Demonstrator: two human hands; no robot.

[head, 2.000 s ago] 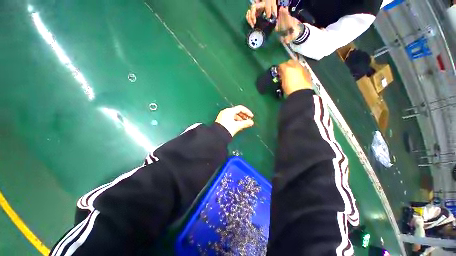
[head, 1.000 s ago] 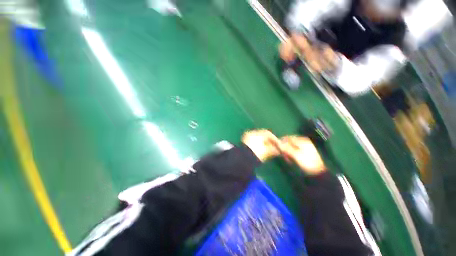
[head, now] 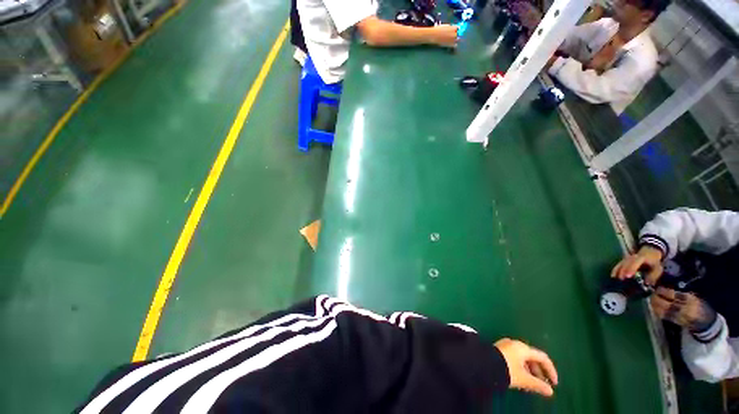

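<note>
My left hand [head: 528, 368] is at the lower right, over the green worktop [head: 389, 186], with thumb and fingers curled towards each other. Whether something small is between the fingertips cannot be told. My right hand is out of the picture. Two small silvery rings [head: 434, 237] lie on the worktop up and to the left of my left hand, one nearer than the other. The blue parts tray is not in view.
A person's hands [head: 640, 267] hold a dark unit with a white-hubbed wheel [head: 612, 303] at the right rail. A white post [head: 527, 73] stands ahead. Other people sit farther along, one on a blue stool [head: 308, 105]. Yellow lines mark the floor at left.
The view has swung up along the worktop. My hands were together a second ago; now only my left hand shows. The tray and my right hand have left the picture.
</note>
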